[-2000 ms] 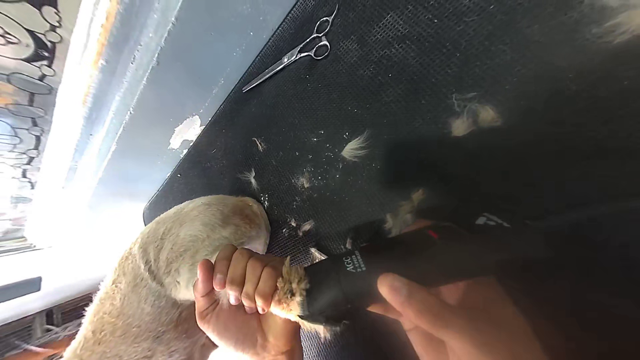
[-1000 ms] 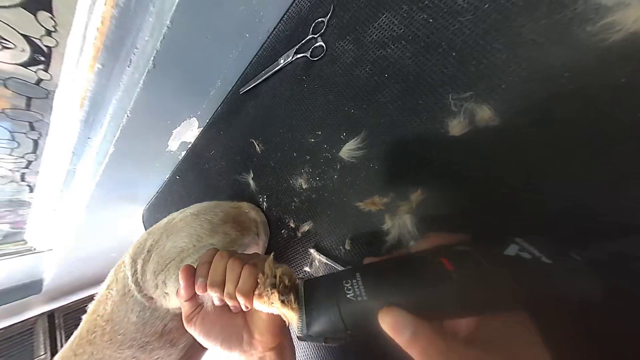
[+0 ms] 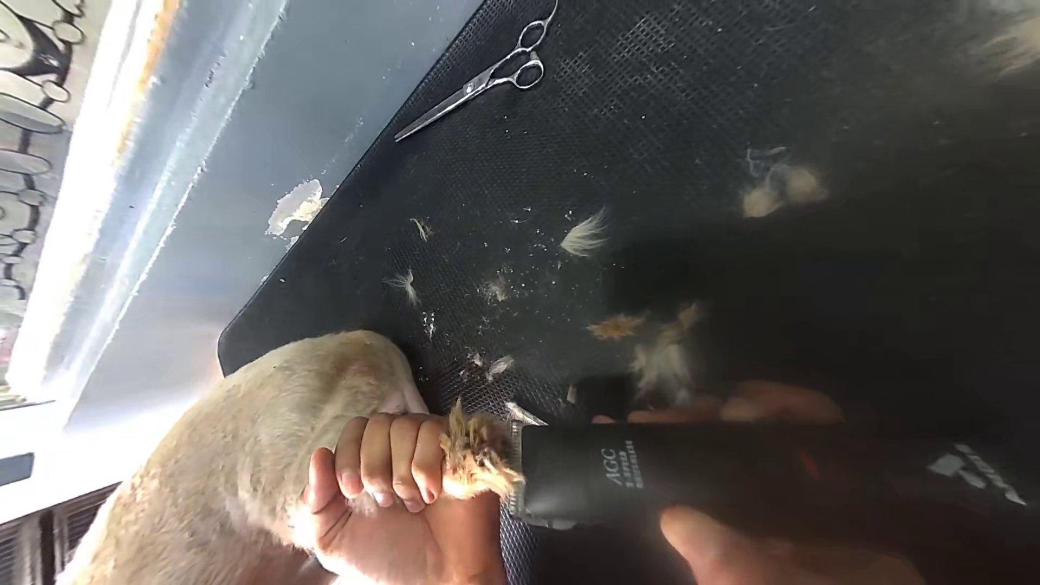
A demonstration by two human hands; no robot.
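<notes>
A light-coated, short-clipped dog (image 3: 268, 455) is at the lower left on a black textured mat. My left hand (image 3: 398, 487) is closed around one of its legs, and the shaggy tan paw (image 3: 479, 455) sticks out past the fingers. In my right hand (image 3: 731, 536) is a black AGC electric clipper (image 3: 650, 471), gripped along its body with the thumb below and fingers above. The clipper's toothed blade (image 3: 517, 467) meets the fur of the paw. Part of the right hand lies in dark shadow.
Silver scissors (image 3: 487, 81) lie on the black mat (image 3: 650, 146) near its edge. Tufts of cut fur (image 3: 585, 236) are scattered over the mat, with more pale fur (image 3: 784, 191) at the right. A grey wall (image 3: 244, 162) with chipped paint runs along the left.
The left hand keeps its hold on the leg. The clipper blade now lies at the paw's outer end; two seconds ago it overlapped the fur lower down. A brown tuft now lies on the mat.
</notes>
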